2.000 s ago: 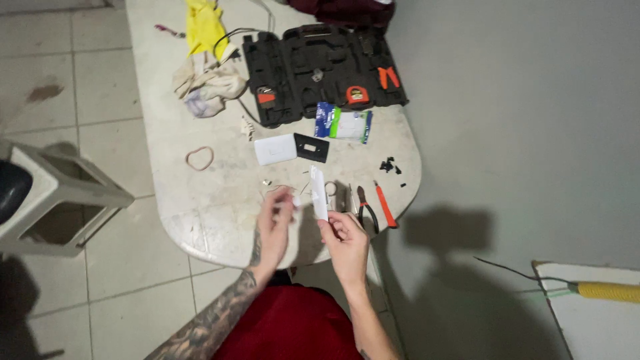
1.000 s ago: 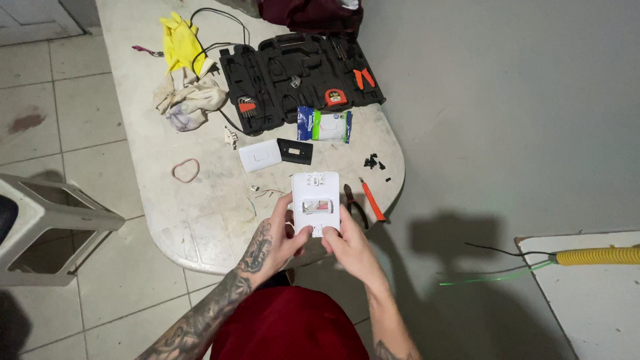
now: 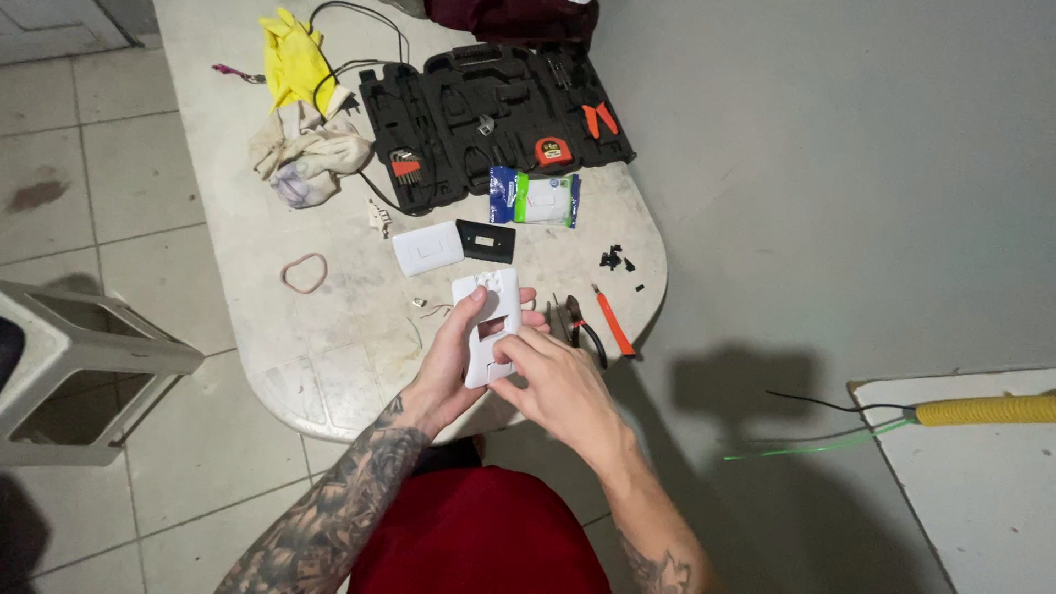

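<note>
A white plastic wall plate frame (image 3: 497, 304) with a rectangular opening is held over the table's near edge. My left hand (image 3: 456, 346) grips it from the left, thumb on its face and fingers behind. The fingertips of my right hand (image 3: 549, 375) pinch its lower right part. Beyond the hands lie a white switch cover plate (image 3: 429, 249) and a black plate (image 3: 487, 242), edges meeting. To the right are cutting pliers (image 3: 576, 318), a thin tool partly hidden by my fingers, and an orange-handled tool (image 3: 614, 320). Small wire pieces (image 3: 436, 311) lie on the left.
An open black tool case (image 3: 495, 107) holds an orange tape measure (image 3: 553, 151). A packaged switch (image 3: 546, 200), a yellow glove (image 3: 295, 62), cloth gloves (image 3: 318, 157), a rubber band (image 3: 304, 273) and black bits (image 3: 612, 258) lie about. Wires leave a yellow conduit (image 3: 982, 411) at right; a stool (image 3: 91, 330) stands left.
Both hands held the plate from below a second ago; now my left hand grips its left side and my right hand is at its lower right. The plate has tilted.
</note>
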